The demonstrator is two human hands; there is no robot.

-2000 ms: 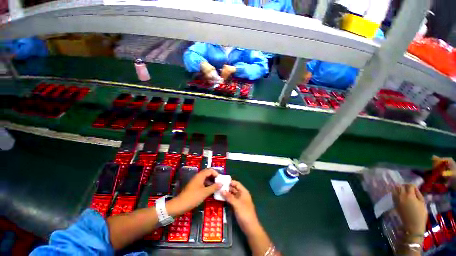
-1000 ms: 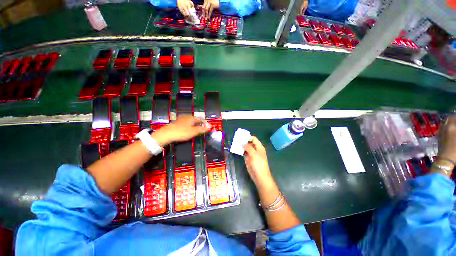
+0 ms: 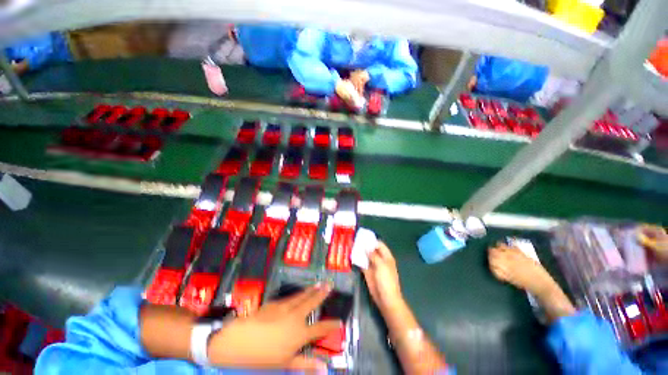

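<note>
A clear blister tray [image 3: 357,307] lies in front of me with red-and-black flip phones in two rows. Several stand open, like the far right one [image 3: 342,242]. At the near right end, one phone [image 3: 333,338] looks folded short, black above red, partly under my fingers. My left hand [image 3: 282,329], blurred, lies palm down over the two near right phones with its fingers apart; whether it presses on them is unclear. My right hand [image 3: 382,277] pinches a small white wiping cloth [image 3: 364,247] just right of the tray.
A light-blue bottle [image 3: 441,244] stands right of my right hand, near a slanted metal post [image 3: 542,146]. A neighbour's hand [image 3: 524,269] is over a white strip [image 3: 525,249]. Stacked clear trays [image 3: 586,253] are far right. Phone trays lie on the green belt [image 3: 410,165]; workers sit opposite.
My left hand has moved from the far right phone down to the near right phones, whose open orange keypads no longer show. The cloth stays in my right hand. The neighbour's hand reached the white strip.
</note>
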